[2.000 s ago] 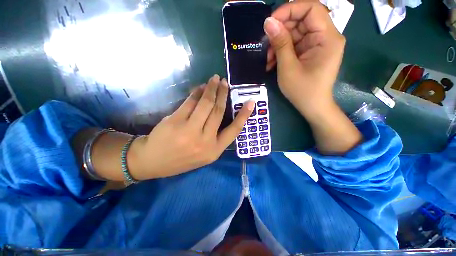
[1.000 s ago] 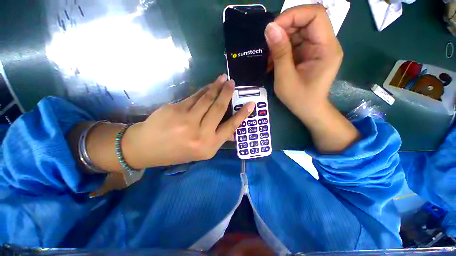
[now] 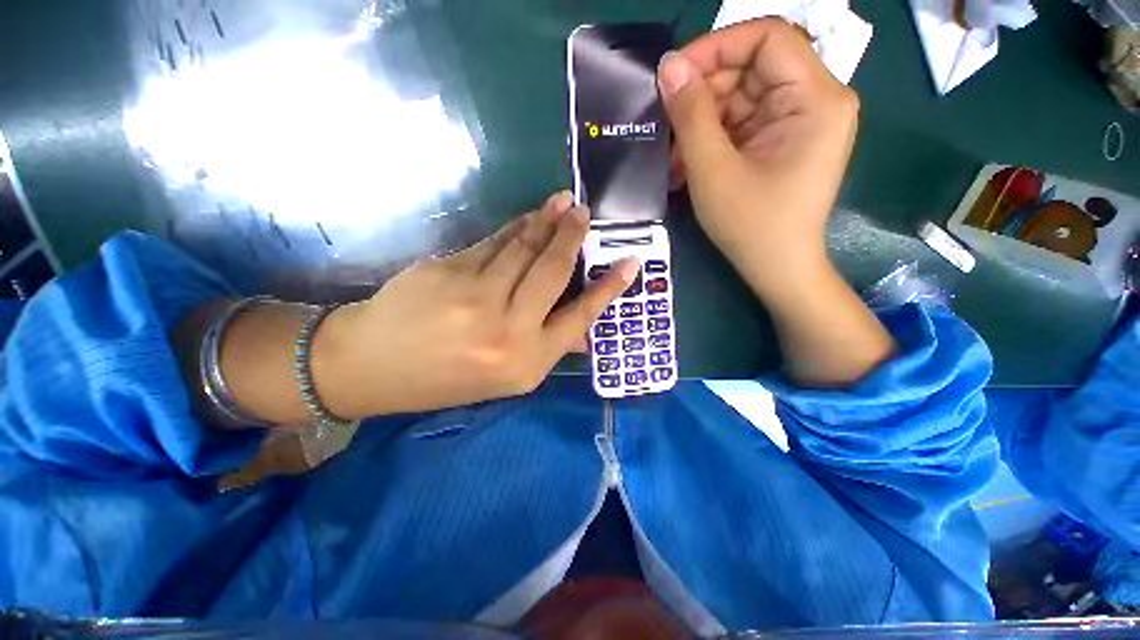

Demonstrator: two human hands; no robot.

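Note:
An open flip phone (image 3: 631, 338) lies upright in view at the bench's near edge, its white keypad half towards me. A black screen protective film (image 3: 620, 163) with the "sunstech" logo lies over the screen half. My right hand (image 3: 765, 150) pinches the film's upper right edge between thumb and forefinger; the other fingers are curled. My left hand (image 3: 481, 306) rests against the phone's left side, its thumb on the upper keys and its fingertips by the hinge. How flat the film lies is hard to tell.
A clear backing sheet (image 3: 306, 138) with strong glare lies on the left. A white container with a cartoon picture (image 3: 1044, 219) and a small white stick (image 3: 946, 246) lie on the right. White folded pieces (image 3: 956, 44) lie beyond. A blue sleeve (image 3: 1085, 413) shows at the right edge.
The film now shows a grey sheen where it looked black. The phone's screen end sits slightly lower and further right in view. Both hands keep nearly the same hold.

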